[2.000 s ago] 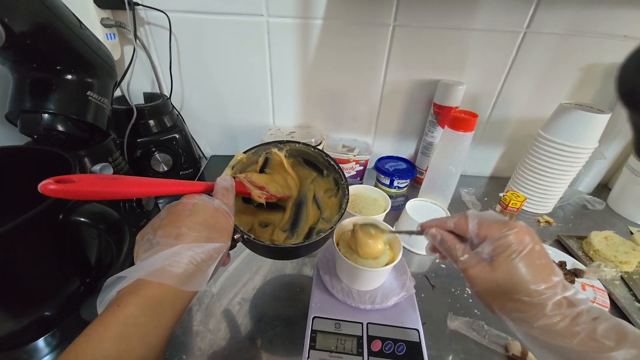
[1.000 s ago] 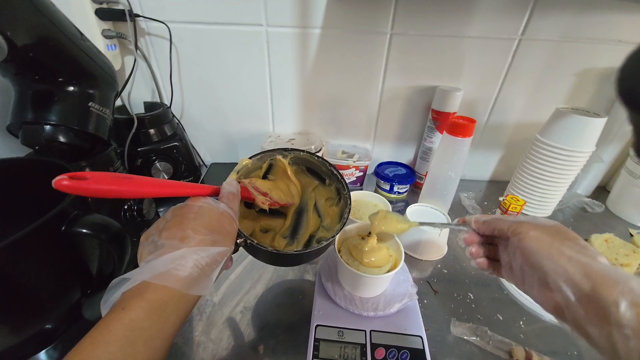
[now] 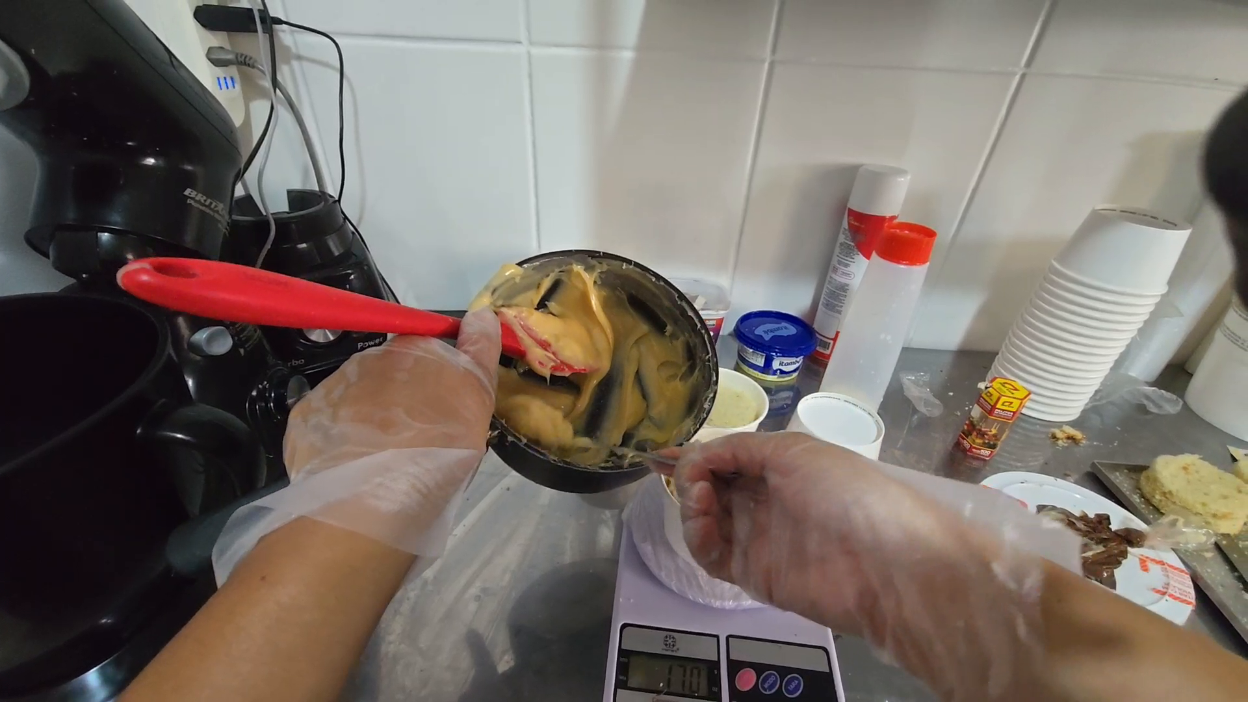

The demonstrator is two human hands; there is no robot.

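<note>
My left hand [image 3: 400, 400], in a clear plastic glove, holds a dark saucepan [image 3: 595, 478] tilted toward me, along with a red-handled spatula [image 3: 292, 297] whose head rests in thick tan cream [image 3: 648, 390]. My right hand [image 3: 770, 507], gloved too, grips a metal spoon [image 3: 648, 455]; its bowl end is in the cream at the pan's lower edge. Below that hand, a digital kitchen scale [image 3: 632, 624] bears a plastic-wrapped round piece [image 3: 673, 561]. The paper cup on it is almost wholly hidden behind my right hand.
Behind the scale stand a cup of pale filling [image 3: 736, 405], a white cup [image 3: 838, 424], a blue-lidded tub [image 3: 773, 341], a red-capped bottle [image 3: 882, 312] and a spray can [image 3: 858, 253]. Stacked cups [image 3: 1072, 322], a small box [image 3: 993, 419] and a plate [image 3: 1160, 575] are at right; a black stand mixer [image 3: 117, 146] at left.
My right hand has moved left with the spoon, from above the cup on the scale to the saucepan. The cup, plainly seen before with cream in it, is now mostly covered by that hand.
</note>
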